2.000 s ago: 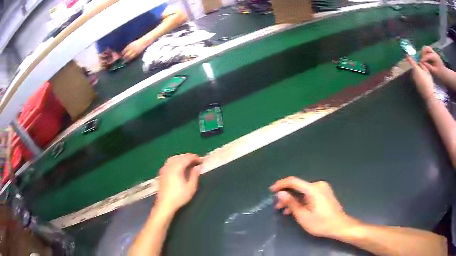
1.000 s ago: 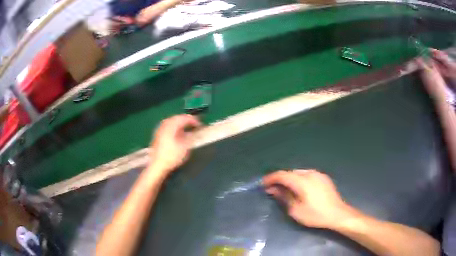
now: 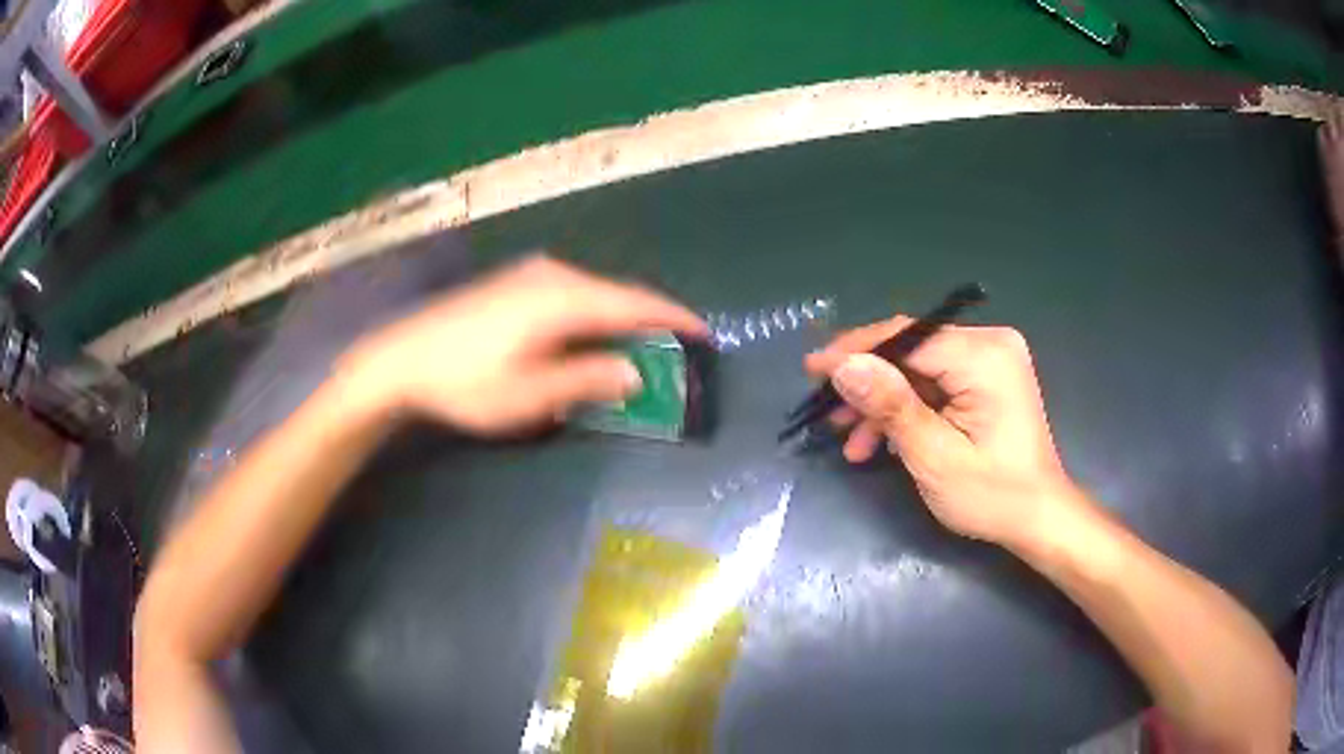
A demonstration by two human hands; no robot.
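Note:
A phone assembly with a green circuit board (image 3: 659,389) and a dark end lies at the middle of the dark bench mat. My left hand (image 3: 516,349) is over it, thumb on the board and fingers along its upper edge; it is slightly blurred. My right hand (image 3: 958,420) holds dark tweezers (image 3: 892,354), tips pointing down and left, a little right of the phone. Below the phone lies a glossy clear backing sheet with a yellow tape block (image 3: 649,633). A squiggly whitish row of cut marks (image 3: 770,320) shows at its top.
A green conveyor belt (image 3: 590,67) runs across the top behind a worn cream edge strip (image 3: 590,165). Other phone assemblies sit on it, including a green one (image 3: 1083,21) at upper right. Red material (image 3: 140,62) is at upper left. A white ring-shaped item (image 3: 37,523) is at far left.
My left hand has come back from the belt edge with a phone assembly, now on the mat. Tweezers now show in my right hand. The view has tilted down, showing more yellow tape.

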